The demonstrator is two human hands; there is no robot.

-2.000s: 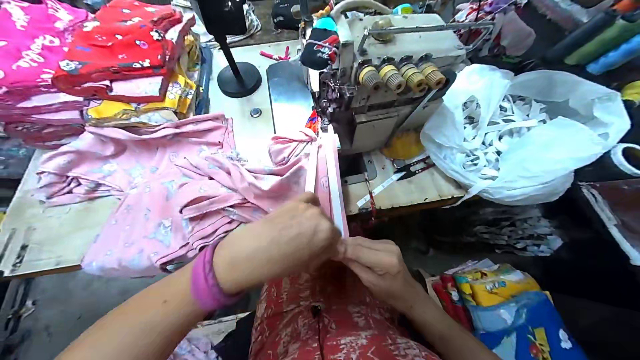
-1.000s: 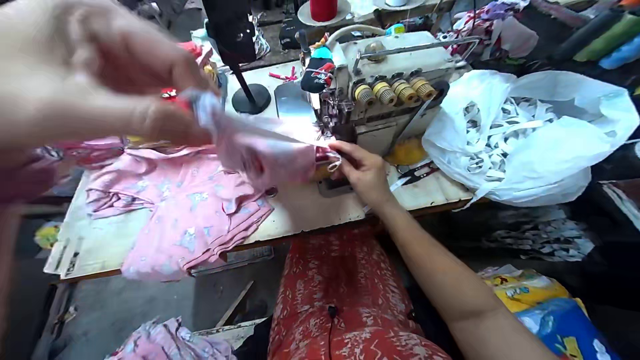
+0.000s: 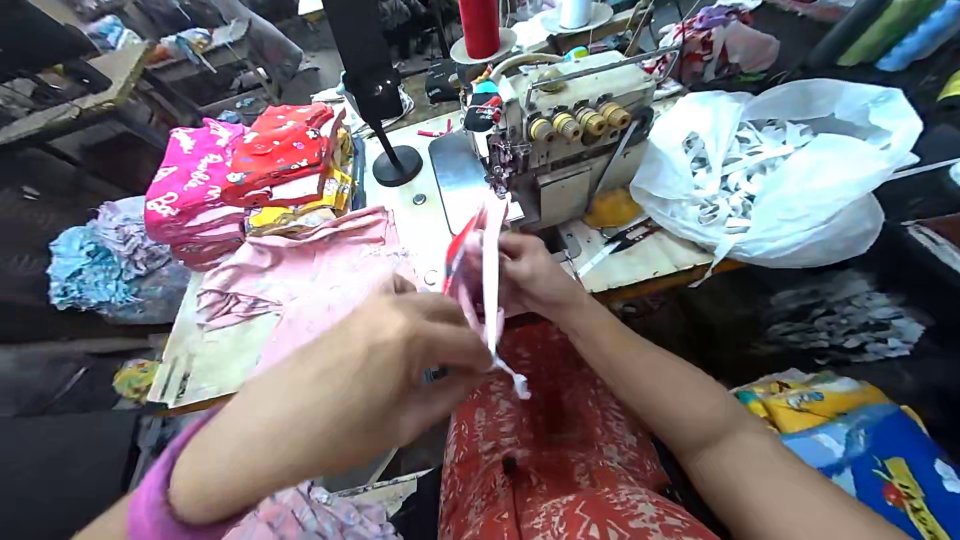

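My left hand (image 3: 401, 360) pinches the near end of a pink fabric piece with a white elastic strip (image 3: 491, 277); a small knotted end dangles below the fingers. Close to the needle area of the overlock sewing machine (image 3: 577, 135), my right hand (image 3: 536, 270) grips the same piece from the right. A red edge shows on the fabric's left side. On the table at left lies a pink printed garment (image 3: 307, 277), partly hidden behind my left hand. The fingertips of both hands are blurred or partly covered.
Folded pink and red garments (image 3: 277, 157) are stacked at left. A black lamp stand (image 3: 397, 165) rises behind the metal plate. Thread snips (image 3: 630, 236) lie right of the machine, beside a white plastic bag (image 3: 810, 232) of white strips. Blue and yellow fabrics (image 3: 862, 442) sit lower right.
My left hand has come down from the upper left, where it was raised with pink fabric one second ago, to in front of the machine. My right hand stays near the machine's front.
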